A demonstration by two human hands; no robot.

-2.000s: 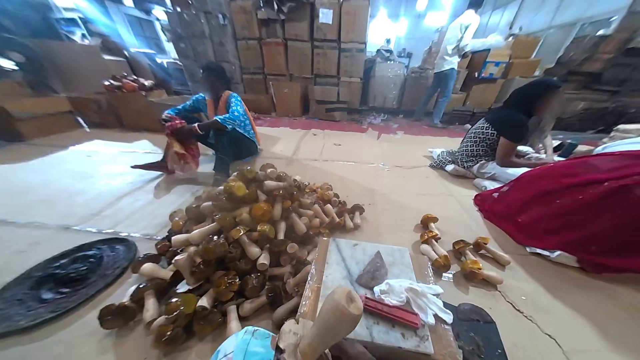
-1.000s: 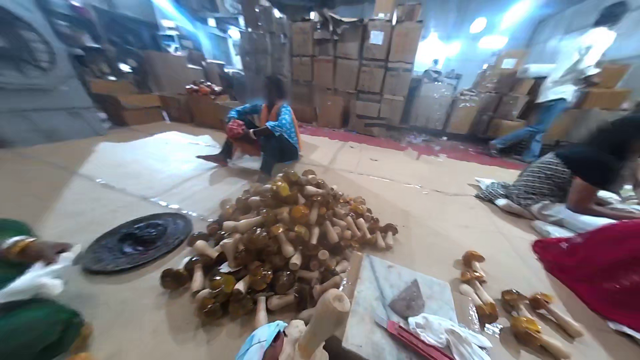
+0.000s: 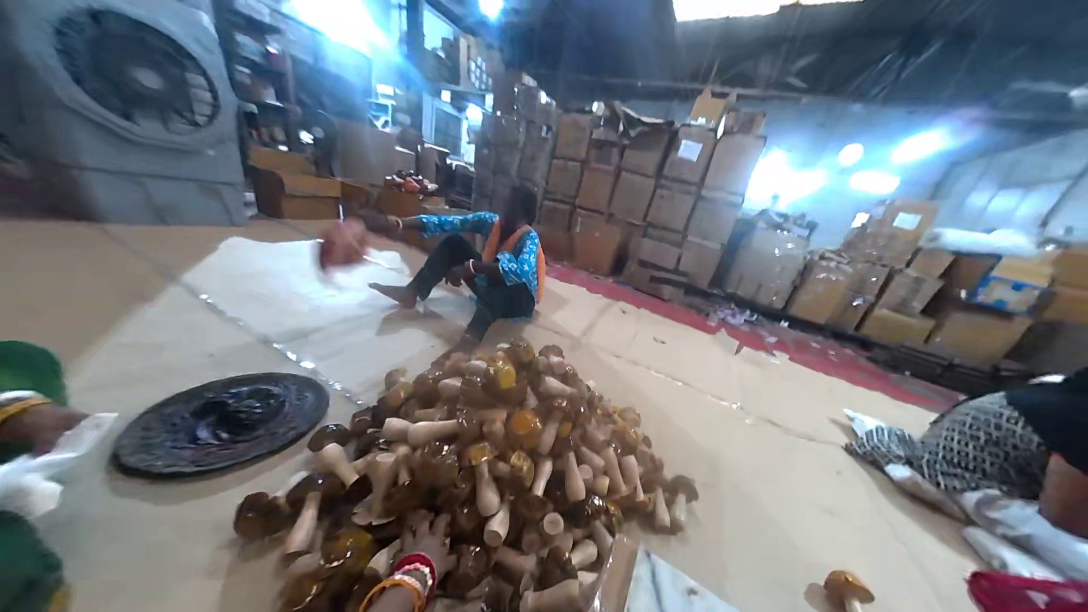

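A large heap of mushroom-shaped pieces (image 3: 544,442), with glossy brown and amber caps and pale wood-like stems, lies on the covered floor in front of me. My left hand (image 3: 427,541), with red, white and orange bangles at the wrist, reaches onto the near side of the heap. Its fingers look spread against the pieces, and none is plainly held. My right hand is out of view. A corner of a white marble slab (image 3: 671,586) shows at the bottom, right of the heap. One loose mushroom piece (image 3: 847,586) lies farther right.
A round dark plate-like object (image 3: 223,423) lies left of the heap. At the left edge is a co-worker's hand (image 3: 51,425) with white cloth. A person (image 3: 510,246) sits beyond the heap; another sits at right. Stacked cardboard boxes (image 3: 633,187) and a large fan unit (image 3: 136,110) stand behind.
The view has swung left. The pale stem piece upright at the bottom in the earlier frames is out of view, and my left hand now rests on the heap. The seated person has stretched out an arm.
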